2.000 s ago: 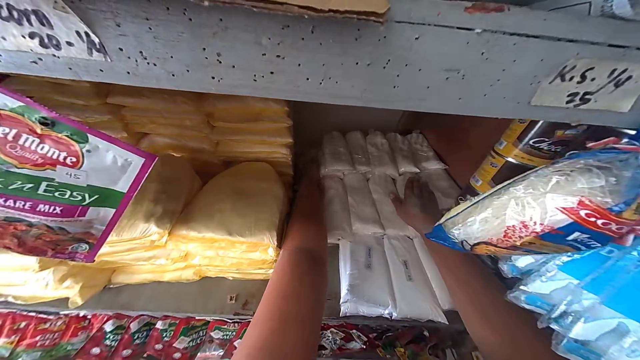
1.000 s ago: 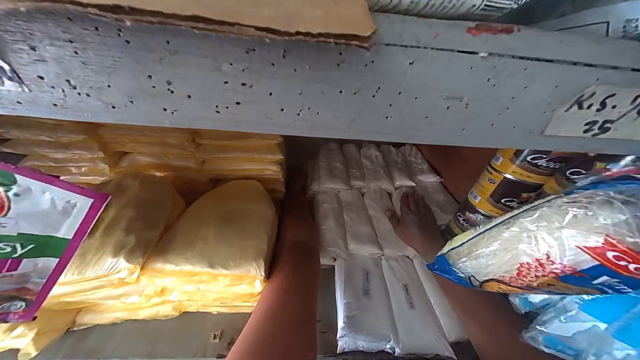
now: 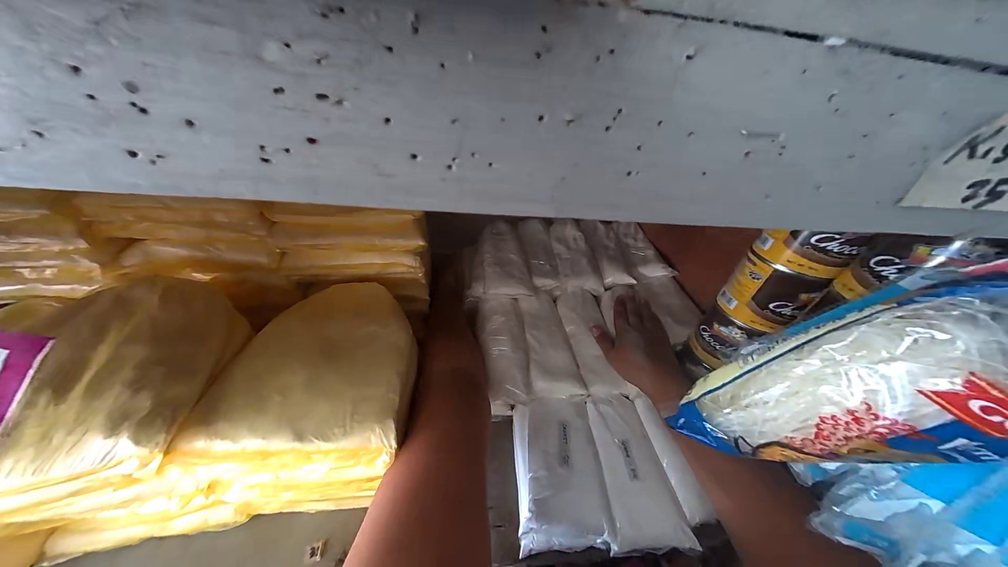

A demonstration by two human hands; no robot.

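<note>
Rows of narrow clear plastic packets of white powder (image 3: pixel 561 465) lie side by side on the shelf, the front ones bearing small printed labels. My right hand (image 3: pixel 639 335) rests on the right part of the middle row, palm down with fingers apart, and grips none of them. My left hand (image 3: pixel 453 276) reaches deep along the left side of the packets, in shadow between them and the yellow bags; its fingers cannot be made out. Stacks of yellow plastic bags (image 3: pixel 299 386) stand to the left of my left forearm.
A thick grey board (image 3: pixel 472 110) full of small holes crosses above my hands, with a handwritten tag (image 3: pixel 965 169) at right. Chocolate-labelled cans (image 3: pixel 768 295) and a clear bag of white noodles (image 3: pixel 882 378) crowd the right side, above light blue packaging (image 3: pixel 921 512).
The view has moved closer to the shelf. Both arms remain reached in around the white packets; the right hand stays on them.
</note>
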